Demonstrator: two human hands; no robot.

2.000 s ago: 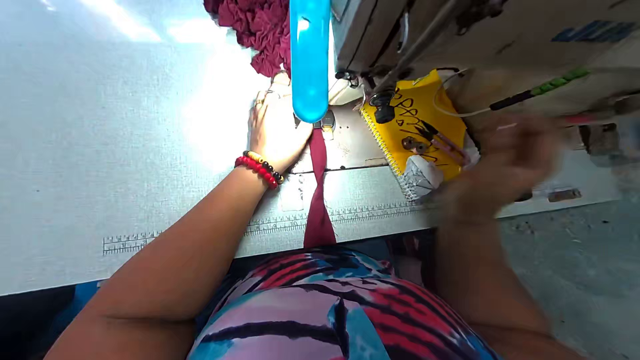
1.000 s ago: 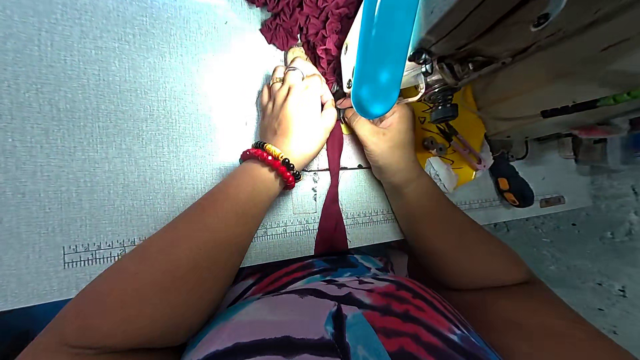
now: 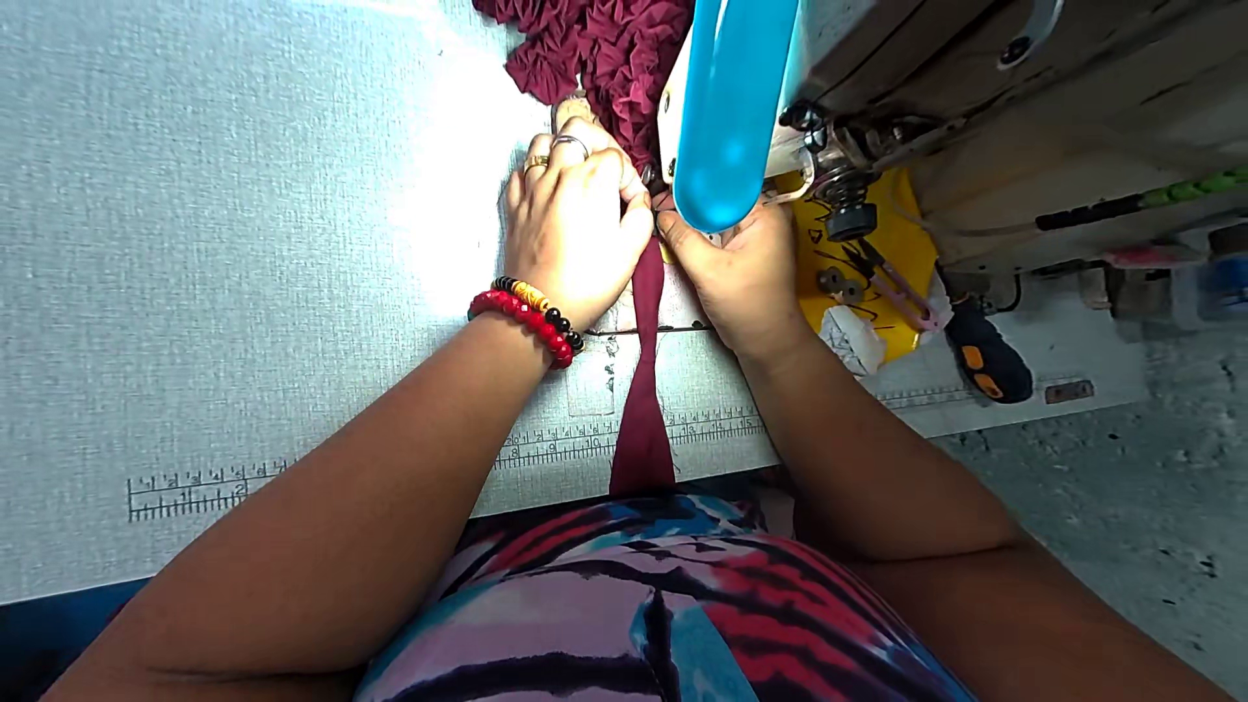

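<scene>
A maroon fabric strip (image 3: 643,390) runs from the table's front edge up to the needle area of a sewing machine (image 3: 848,97). Behind it lies a gathered heap of the same maroon fabric (image 3: 624,58). My left hand (image 3: 580,224), with rings and bead bracelets, rests palm down at the strip's left side, thumb and forefinger on the cloth by the presser foot. On the other side my right hand (image 3: 746,263) pinches the strip's edge near the foot, its fingers partly behind a blue rounded part (image 3: 731,117) of the machine. The needle is hidden.
Right of my right hand lies a yellow sheet or pad (image 3: 902,263) with thread snips (image 3: 892,283), bobbins (image 3: 840,286) and crumpled white material (image 3: 851,339) on it. Beyond are a dark, orange-marked handle (image 3: 987,353) and the table's edge. A printed ruler (image 3: 546,448) crosses the front of the table.
My right hand, blurred over the table's right side two seconds ago, has come left to the strip beside the presser foot. The dark, orange-marked handle now shows on the right. The view has shifted.
</scene>
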